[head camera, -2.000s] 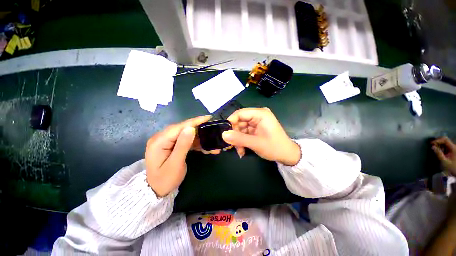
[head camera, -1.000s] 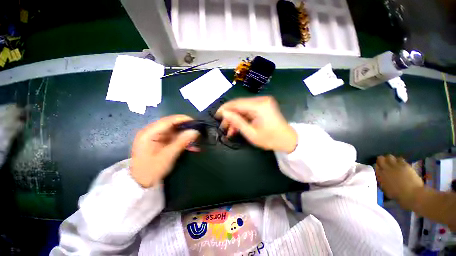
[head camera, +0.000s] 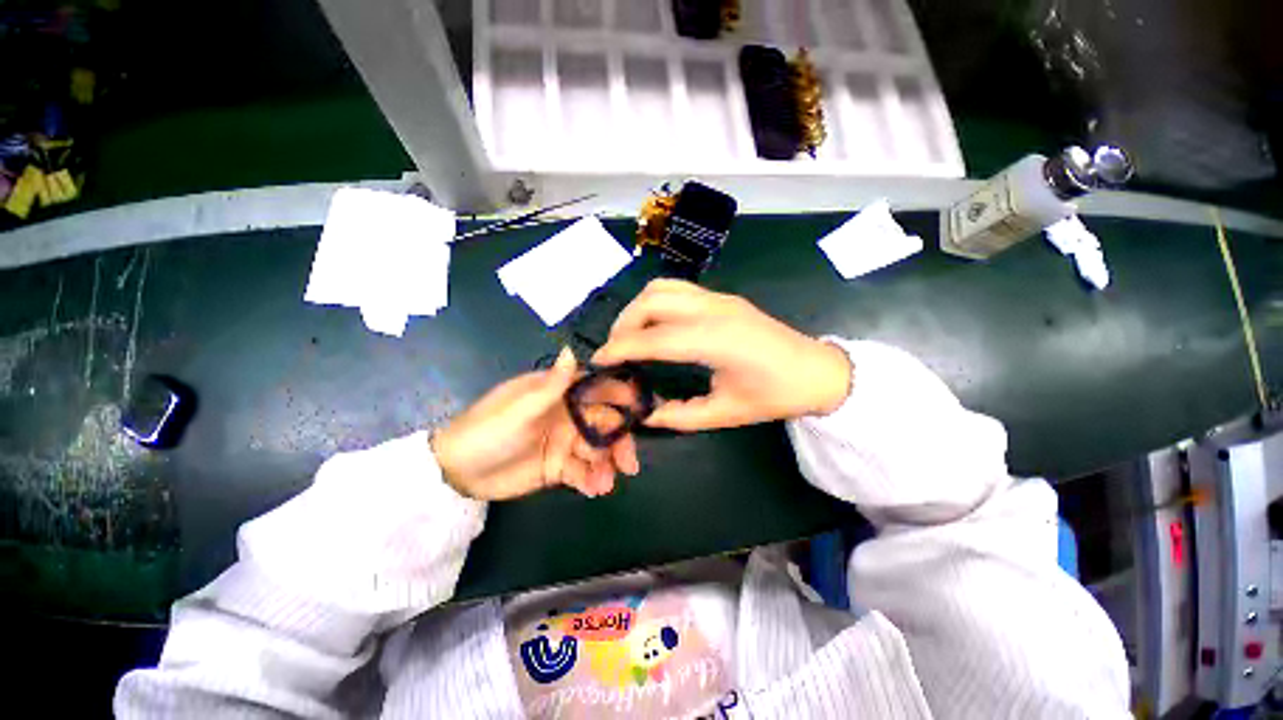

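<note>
My right hand (head camera: 725, 359) grips a black open watch housing (head camera: 591, 425) between thumb and fingers. Skin shows through its centre. A dark area under my right palm is unclear. My left hand (head camera: 521, 439) is palm up just left of and behind the housing, fingers loosely bent and thumb apart. Whether it touches the housing is hard to tell. Thin black frames (head camera: 588, 321) lie on the bench beyond my hands, partly hidden. Stacked display modules (head camera: 698, 225) with orange-gold flex cables lie near the rail.
White wipes (head camera: 377, 260) lie at left, more (head camera: 566, 270) at centre and another (head camera: 870, 239) at right. Tweezers (head camera: 528, 218) lie below the rail (head camera: 788, 193). Beyond is a white blister tray (head camera: 612, 106). A bottle (head camera: 1006, 208) and crumpled wipe (head camera: 1079, 253) are right. A black watch head (head camera: 158, 411) lies far left.
The dark glossy piece seen in my hands earlier no longer shows; an open housing does. The blurred pale shape at far left is gone and a watch head shows there. The other person's hand at right has left view.
</note>
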